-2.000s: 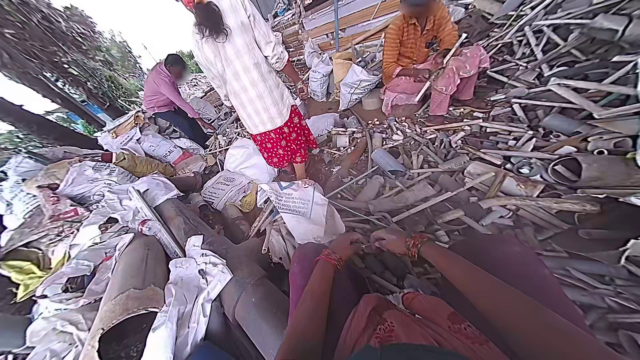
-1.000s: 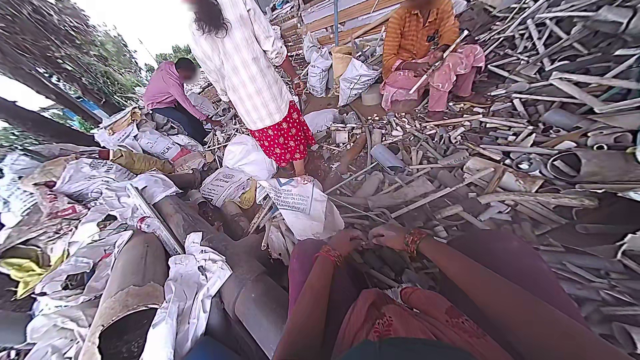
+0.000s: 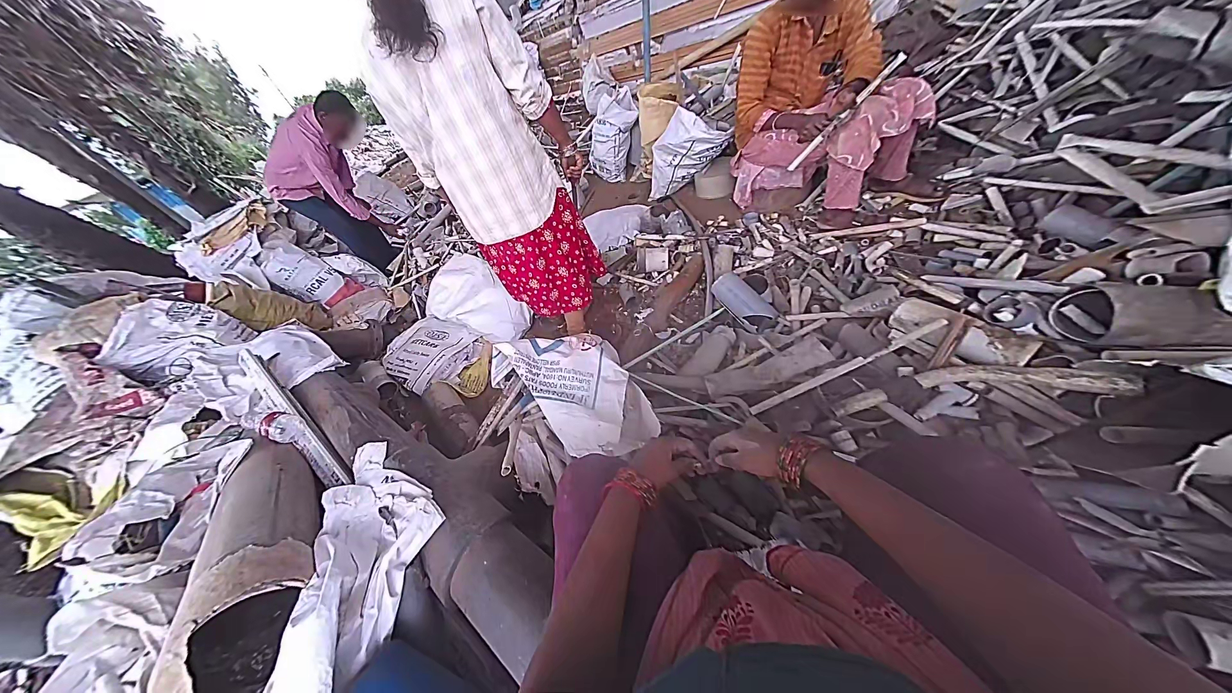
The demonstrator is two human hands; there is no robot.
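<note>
My left hand (image 3: 666, 460) is over my left knee, its fingers bent, close by a white woven sack (image 3: 587, 399) that bears print. Just to its right, my right hand (image 3: 749, 449) points its fingertips toward the left ones, with a small gap between. Whether either hand pinches something small cannot be told. Below and beyond both hands lies a heap of grey plastic pipe pieces and strips. A thin pale green strip (image 3: 688, 399) runs behind my hands. Both wrists carry red bangles or threads.
Large grey pipes (image 3: 241, 520) and white sacks (image 3: 356, 558) lie on the left. A person in a checked shirt (image 3: 462, 125) stands ahead; a person in orange (image 3: 808, 77) sits holding a strip, and another in pink (image 3: 308, 164) bends at the left. Pipe scraps (image 3: 1136, 318) pile up at right.
</note>
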